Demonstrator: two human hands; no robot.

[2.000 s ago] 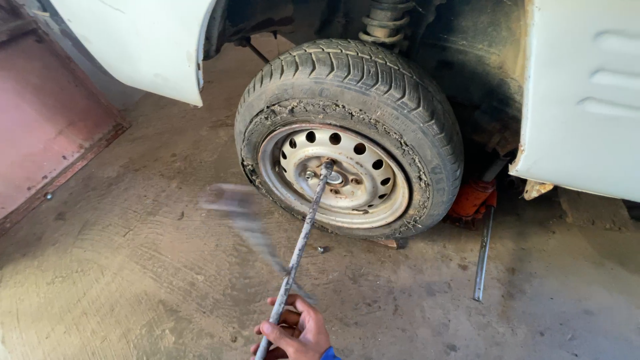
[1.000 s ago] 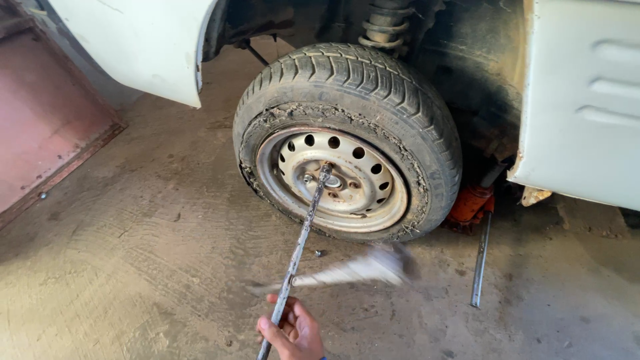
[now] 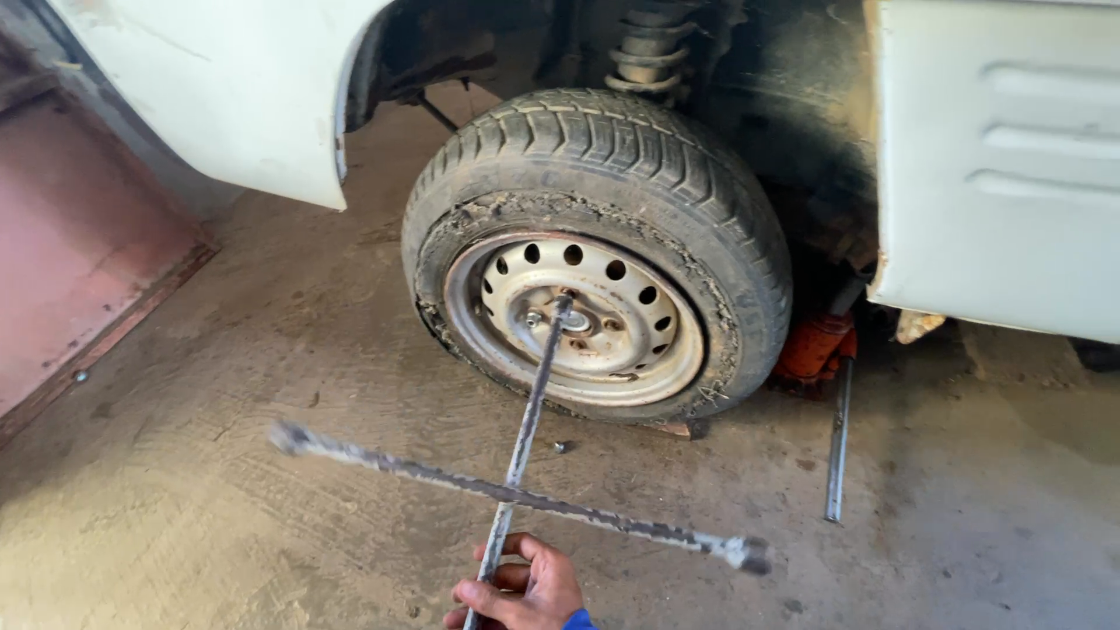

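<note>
A four-way lug wrench [image 3: 522,446] with worn paint reaches from the bottom of the view to the wheel. Its far socket sits at the upper part of the hub, on or against a lug position. My right hand [image 3: 525,588], with a blue cuff, has its fingers around the near arm of the wrench, below the cross. The steel wheel rim [image 3: 630,363] is pale and rusty, with a lug nut [image 3: 533,319] at its left side. Around it is a worn, muddy tire [image 3: 595,144]. A loose lug nut [image 3: 560,447] lies on the floor. My left hand is out of view.
An orange bottle jack [image 3: 814,350] stands right of the tire, with a metal handle [image 3: 838,446] slanting down. White body panels [image 3: 997,227] flank the wheel arch, where a coil spring [image 3: 649,61] shows. A reddish metal panel [image 3: 79,254] stands at the left.
The wrench's cross arms, blurred by spinning in the earlier frames, now show more distinctly at a different angle. My right hand stays at the near arm.
</note>
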